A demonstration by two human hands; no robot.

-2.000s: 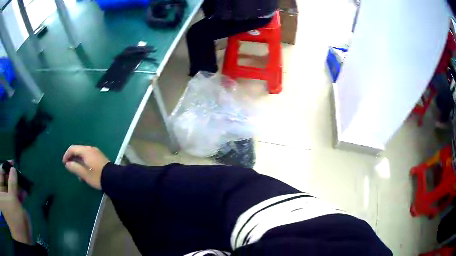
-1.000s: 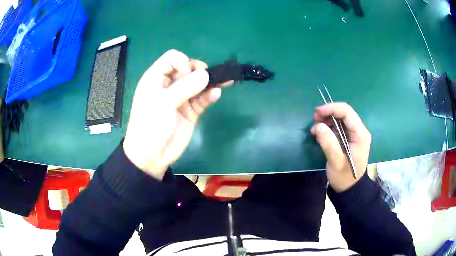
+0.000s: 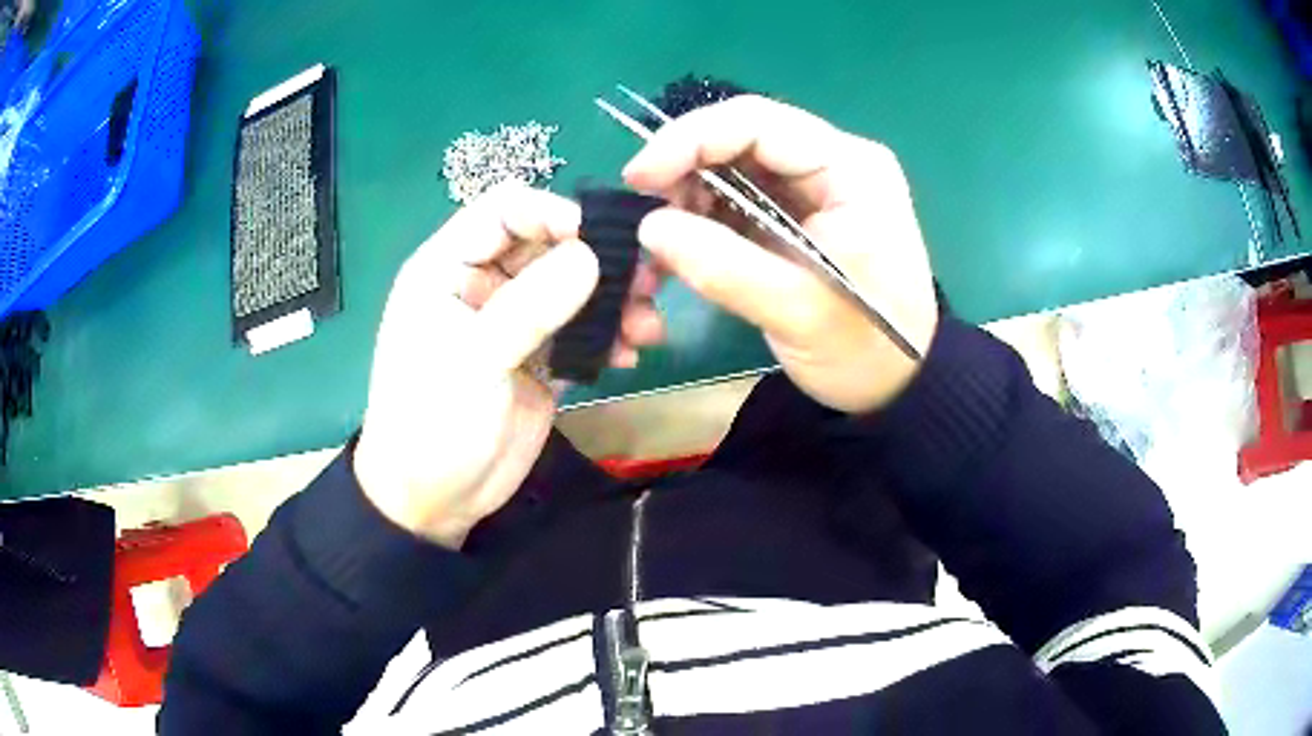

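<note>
A black ribbed band section [image 3: 602, 281] is held between my two hands above the near edge of the green mat. My left hand [image 3: 482, 331] grips its left side between thumb and fingers. My right hand [image 3: 806, 237] touches its upper right end with thumb and fingertip and also holds silver tweezers [image 3: 777, 219], whose points stick out to the upper left. A pile of small silver parts [image 3: 499, 158] lies beyond my left hand. A pile of small black parts [image 3: 698, 95] lies beyond my right hand, partly hidden by it.
A black-edged sheet [image 3: 284, 209] with mesh-like rows lies at the left. A blue basket [image 3: 108, 158] is at the far left. Dark flat bands [image 3: 1223, 130] lie at the right. Red stools [image 3: 173, 597] and a clear plastic bag [image 3: 1158, 367] are beyond the bench edge.
Since a second ago, my right hand has moved left with the tweezers and met the band at my left hand. The band has turned from lying sideways to nearly upright. The silver pile has come into view.
</note>
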